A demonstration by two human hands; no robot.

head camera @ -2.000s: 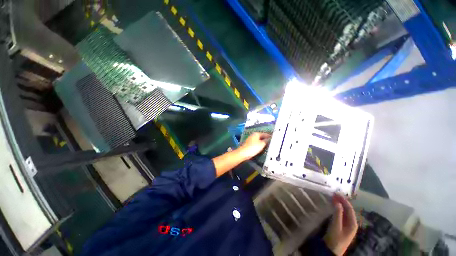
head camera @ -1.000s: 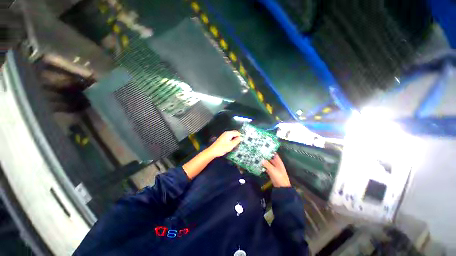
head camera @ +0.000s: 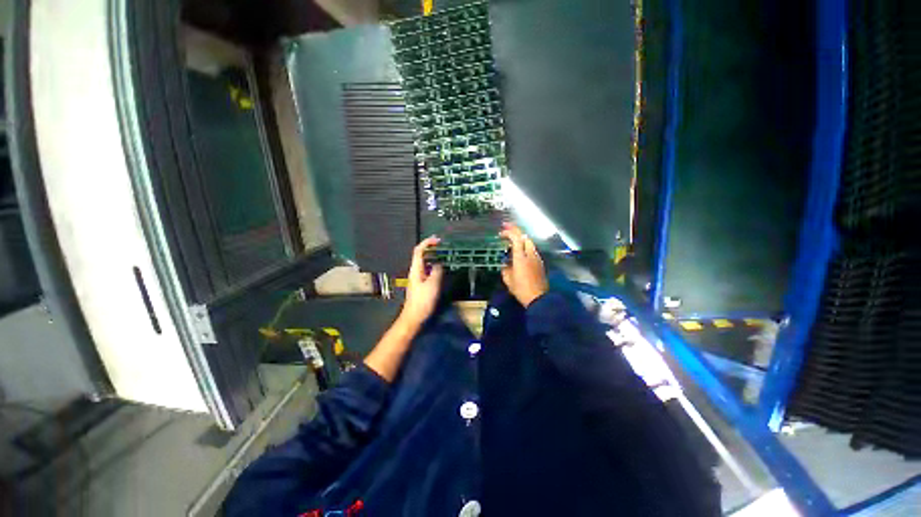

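My left hand (head camera: 422, 283) and my right hand (head camera: 522, 267) hold a green circuit board (head camera: 469, 253) by its two side edges, at the near end of the tabletop. The board is seen nearly edge-on. Just beyond it a long row of green circuit boards (head camera: 454, 111) stands side by side on the dark grey-green tabletop (head camera: 566, 111). A dark ribbed board holder (head camera: 381, 172) lies to the left of the row. Whether the held board touches the holder under the row is unclear.
A pale machine panel (head camera: 113, 202) stands at the left. Blue shelving (head camera: 808, 222) with dark stacked boards (head camera: 874, 273) is at the right. A bright metal part (head camera: 646, 358) lies at the lower right, beside my sleeve. Yellow-black tape (head camera: 722, 324) marks the floor.
The view has turned from the bright metal magazine to face the tabletop. Both hands have carried the board to the near end of the row, tilting it from face-up to nearly edge-on.
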